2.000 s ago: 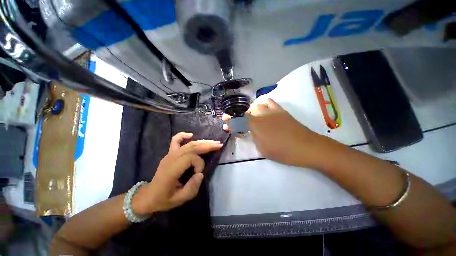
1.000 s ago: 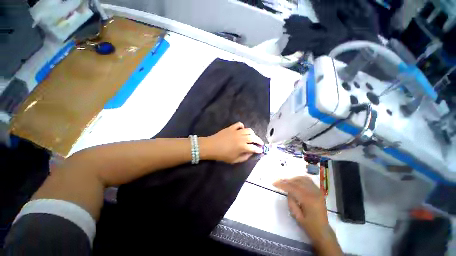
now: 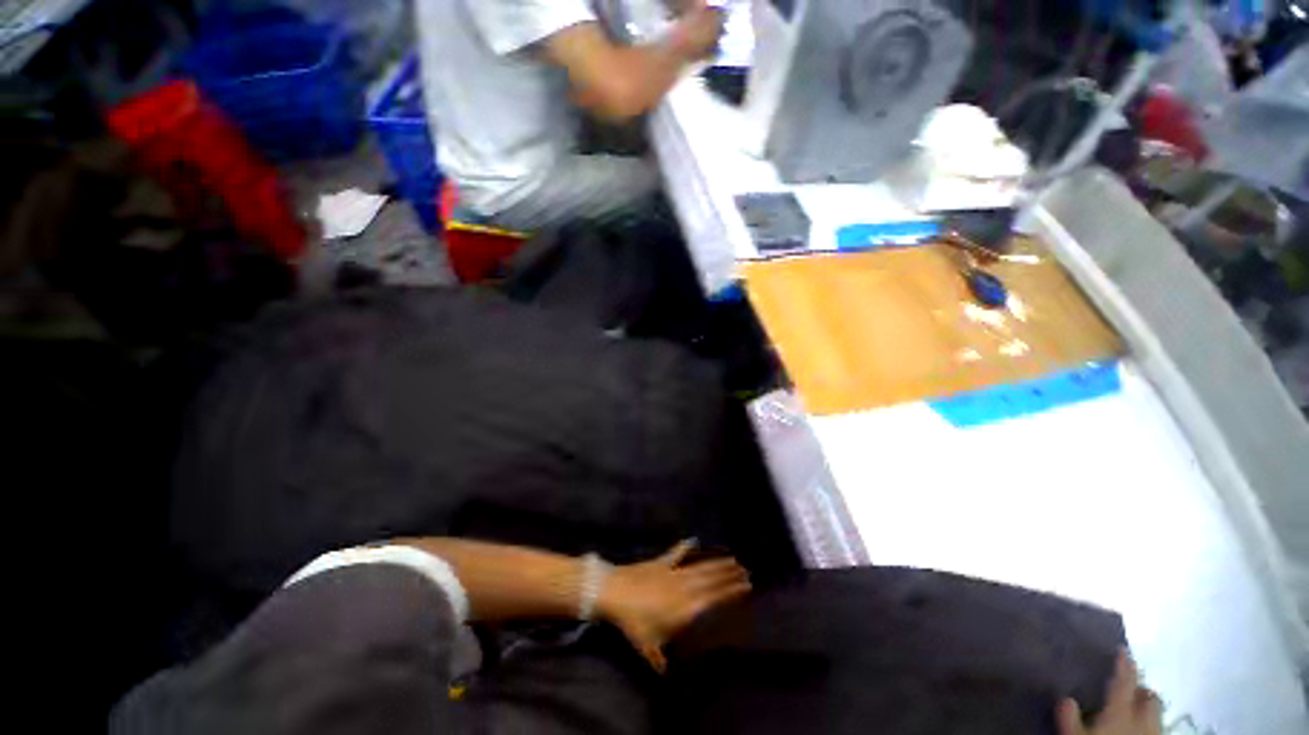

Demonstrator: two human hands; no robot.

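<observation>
A dark garment panel [image 3: 919, 646] lies over the front edge of the white table and hangs down at its left end. My left hand [image 3: 668, 596], with a beaded bracelet, lies on the panel's left part, palm down and fingers spread, gripping nothing visible. My right hand [image 3: 1113, 711] is cut off by the bottom edge; its fingers touch the panel's right end, and its grip cannot be told. The sewing machine head and needle are out of the picture.
A large dark cloth heap [image 3: 460, 417] lies left of the table [image 3: 1034, 503]. Taped cardboard [image 3: 890, 323] bears a small round blue item [image 3: 986, 289]. A seated person [image 3: 495, 108], blue crates [image 3: 273, 86] and a red crate [image 3: 208, 165] are beyond.
The view has swung left, away from the machine. My left hand has left the needle area and its fingers are now spread. The panel has shifted toward the table's front edge.
</observation>
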